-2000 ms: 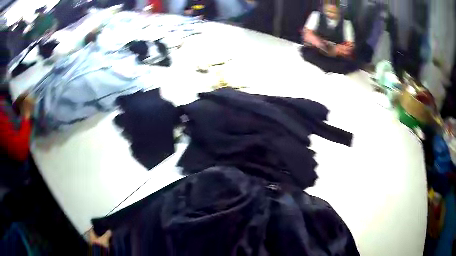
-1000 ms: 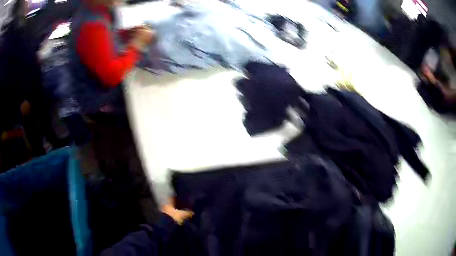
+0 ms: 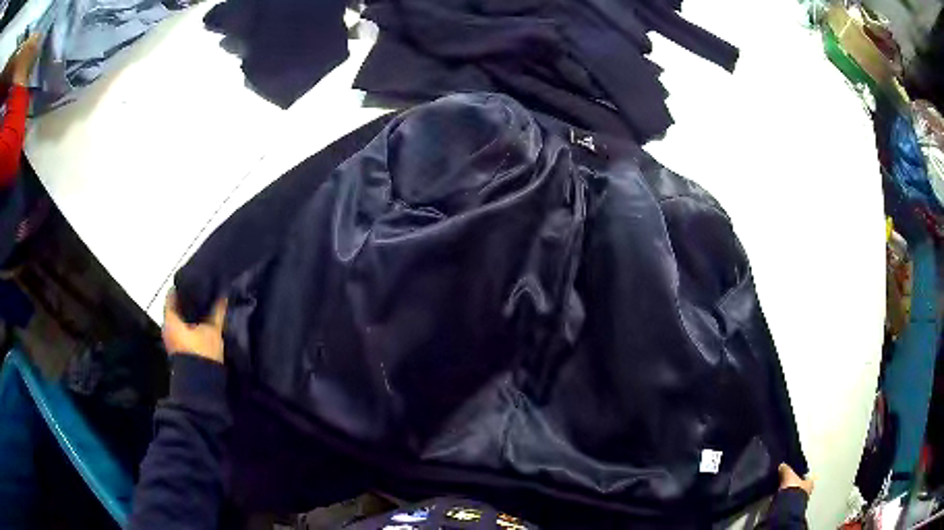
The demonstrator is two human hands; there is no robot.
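Observation:
A dark navy jacket (image 3: 445, 311) lies spread on the white table with its shiny lining up. Its small black neck label (image 3: 587, 141) is at the top, and a white care label (image 3: 710, 461) is near the hem at the lower right. My left hand (image 3: 197, 329) grips the jacket's left edge. My right hand (image 3: 795, 479), small and partly hidden, holds the lower right corner. No snips can be seen in either hand.
Other navy garments (image 3: 518, 52) lie on the white table (image 3: 124, 186) beyond the jacket, light blue cloth at the far left. A person's red sleeve (image 3: 12, 135) is at the left edge. A blue bin (image 3: 62, 435) stands lower left; assorted items line the right side.
The view has turned back right and down from the left bin. The jacket's lining and care label now show more fully, and my right hand has come into view at the lower right corner.

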